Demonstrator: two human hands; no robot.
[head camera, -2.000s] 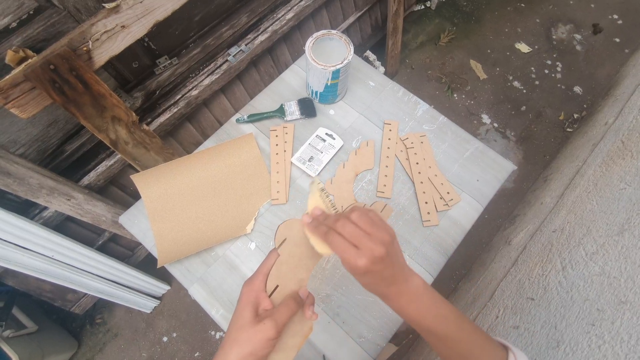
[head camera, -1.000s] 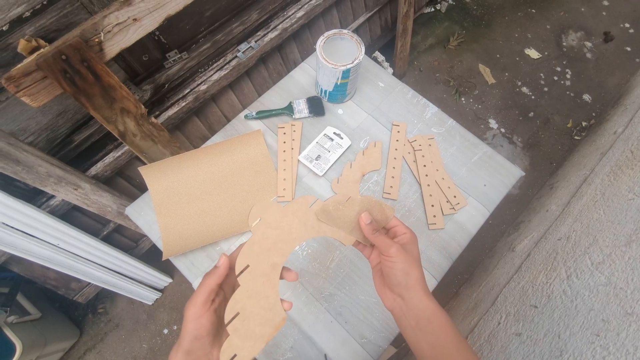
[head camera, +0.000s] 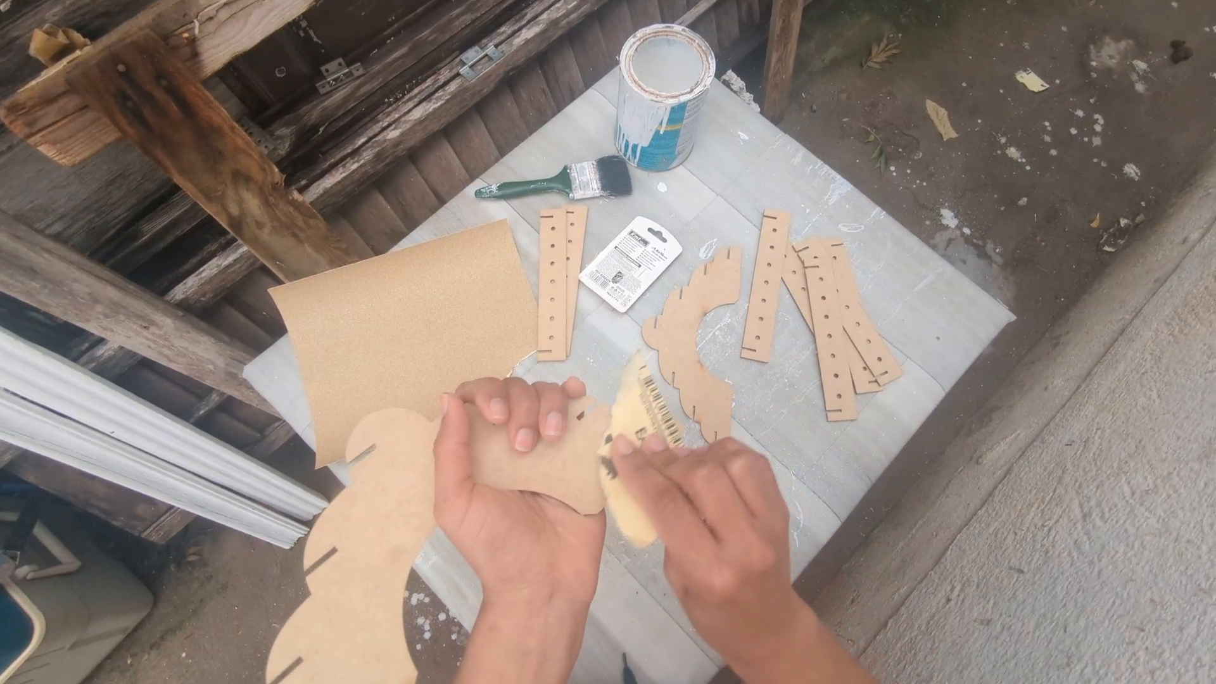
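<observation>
My left hand (head camera: 518, 494) grips the narrow end of a large scalloped, slotted fibreboard piece (head camera: 366, 551), whose wide part curves down at the lower left. In my right hand (head camera: 712, 513) is a piece of sandpaper (head camera: 632, 432) with printing on its pale back, held against that narrow end. Beyond my hands lie a smaller scalloped board piece (head camera: 679, 347), a white blister card (head camera: 631, 264) bearing writing, and a pair of perforated strips (head camera: 553, 285). More perforated strips (head camera: 829, 332) lie to the right. A large sandpaper sheet (head camera: 408, 332) lies at the left.
An open paint can (head camera: 665, 104) and a green-handled paintbrush (head camera: 560, 182) stand and lie at the far side of the table (head camera: 912, 313). Weathered timber (head camera: 209, 161) and white metal profiles (head camera: 142, 437) are at the left. A rough concrete surface (head camera: 1073, 494) runs along the right.
One second ago both hands held the scalloped piece lower and apart; now my left hand is at its narrow end. The printed back of the sandpaper in my right hand shows again, as two seconds ago.
</observation>
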